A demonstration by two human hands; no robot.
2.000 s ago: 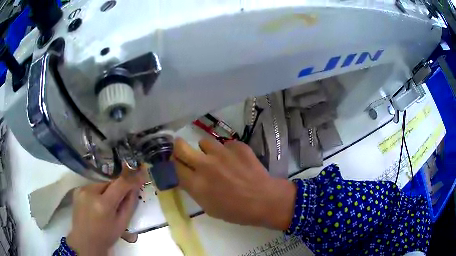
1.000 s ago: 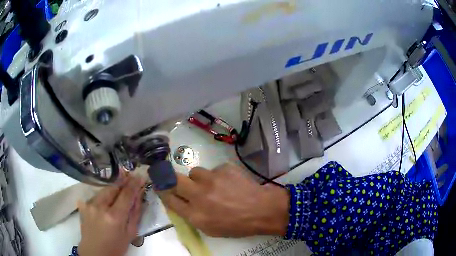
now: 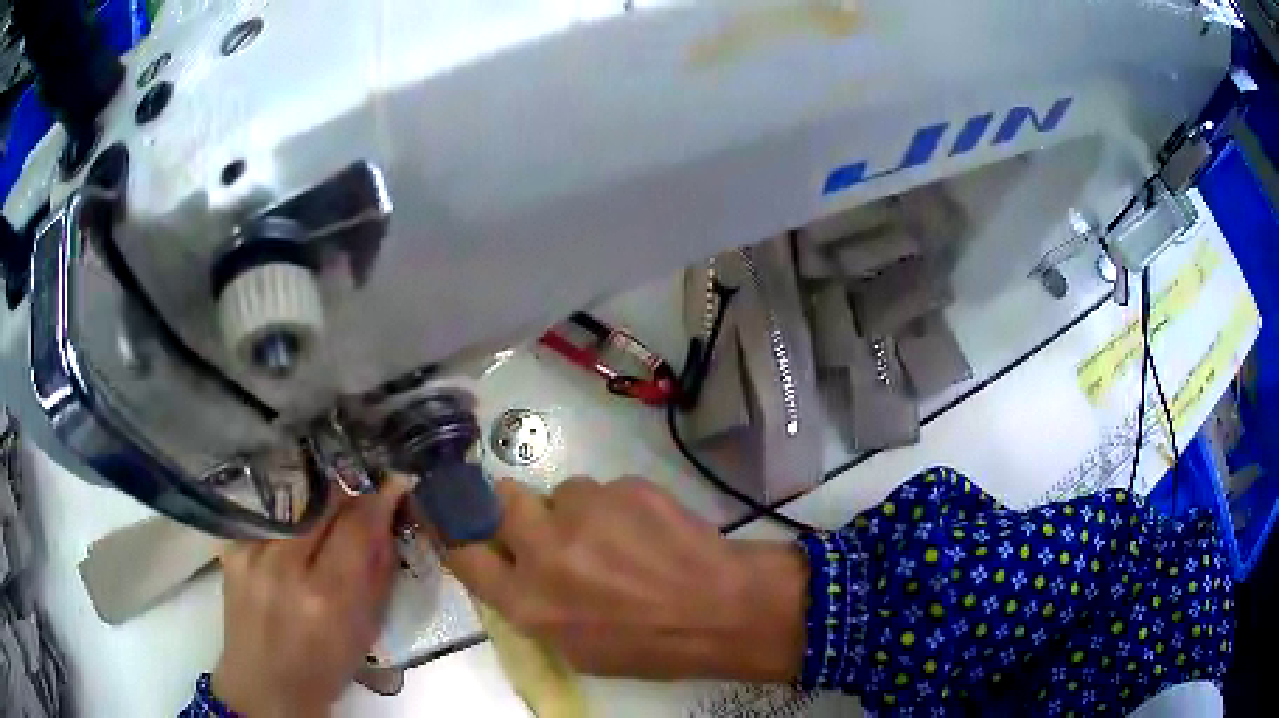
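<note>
My left hand (image 3: 302, 596) is beside the needle area, with its fingertips pinched at the foot of the white sewing machine (image 3: 561, 154). A beige fabric strip (image 3: 152, 561) runs out from behind my left hand toward the left. My right hand (image 3: 638, 568) is just right of the dark blocky attachment (image 3: 457, 494), its fingers curled close to the needle. What my right fingertips hold is hidden. A yellow tape strip (image 3: 530, 676) runs from under my right hand to the front. The needle and presser foot are mostly covered by my fingers and the attachment.
Red and black thread snips (image 3: 612, 359) lie behind my right hand. Zipper pieces (image 3: 788, 379) and beige pieces lie under the machine arm. A black cord (image 3: 701, 477) curves across the table. A blue bin (image 3: 1241, 225) stands at the right, beige pieces at the far left.
Over the two seconds, both hands stay near the needle. My right hand has come forward from the bed, uncovering a round metal plate and the black cord. The view has shifted slightly.
</note>
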